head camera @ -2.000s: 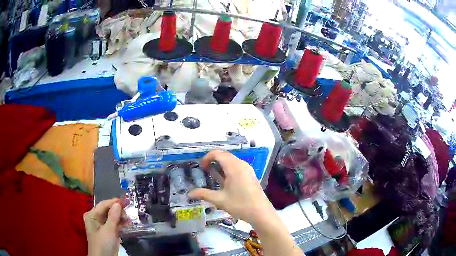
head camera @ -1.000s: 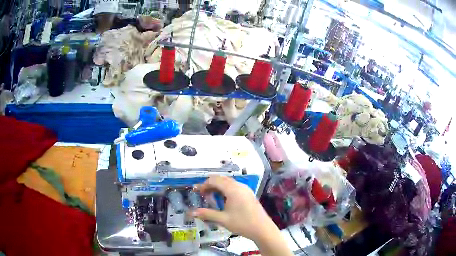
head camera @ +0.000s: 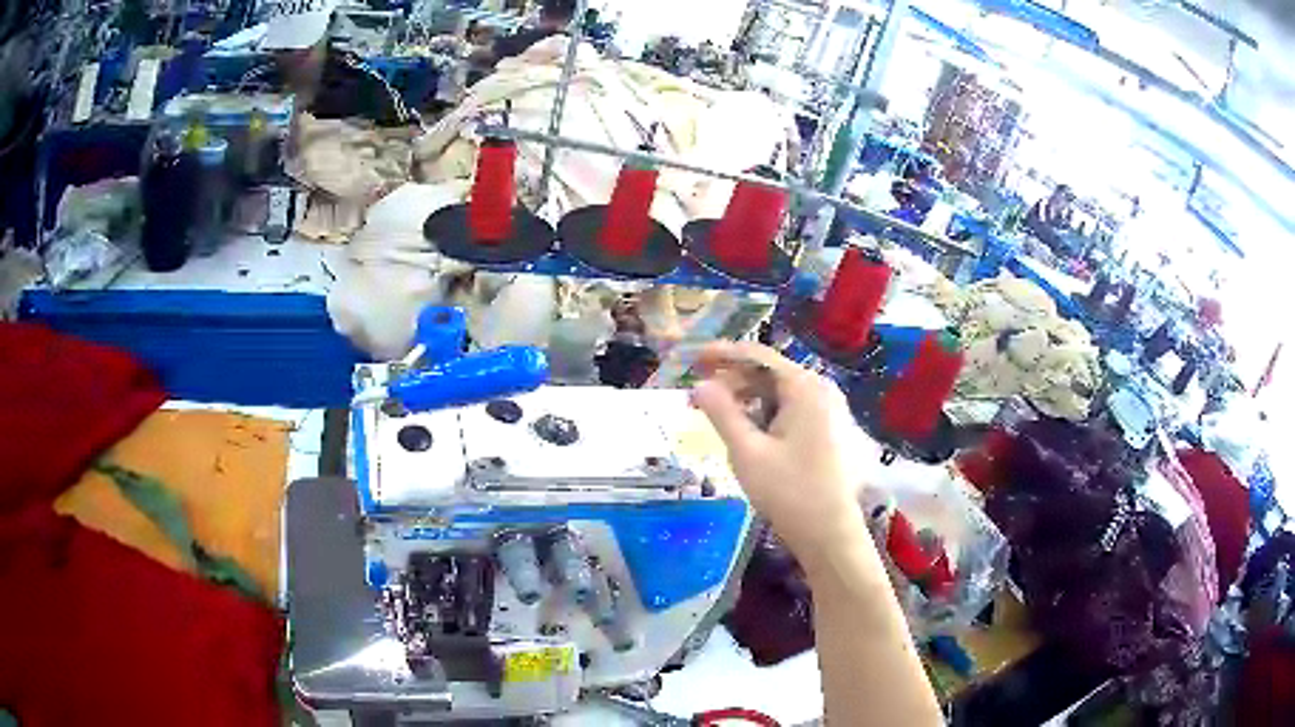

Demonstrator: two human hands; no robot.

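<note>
My right hand (head camera: 774,426) is raised over the right end of the white and blue overlock machine (head camera: 682,557), its thumb and index finger bent towards each other. A thread between them cannot be made out. My left hand is not in view. Grey tension dials (head camera: 544,562) stand on the machine front, left of a blue panel. The needle area (head camera: 447,597) is at the machine's left end. Red thread cones (head camera: 631,210) stand on black discs behind the machine.
Red fabric (head camera: 128,625) and an olive strip (head camera: 178,528) lie on a yellow-orange board (head camera: 235,476) at left. A blue cylinder (head camera: 469,376) sits on the machine top. A thread-stand rail (head camera: 696,168) crosses behind. A clear bag with red contents (head camera: 923,554) and dark red fabric (head camera: 1086,526) are at right.
My left hand has left the picture from the needle area. My right hand has moved up and right, from the tension dials to above the machine's right end. The view has tilted up.
</note>
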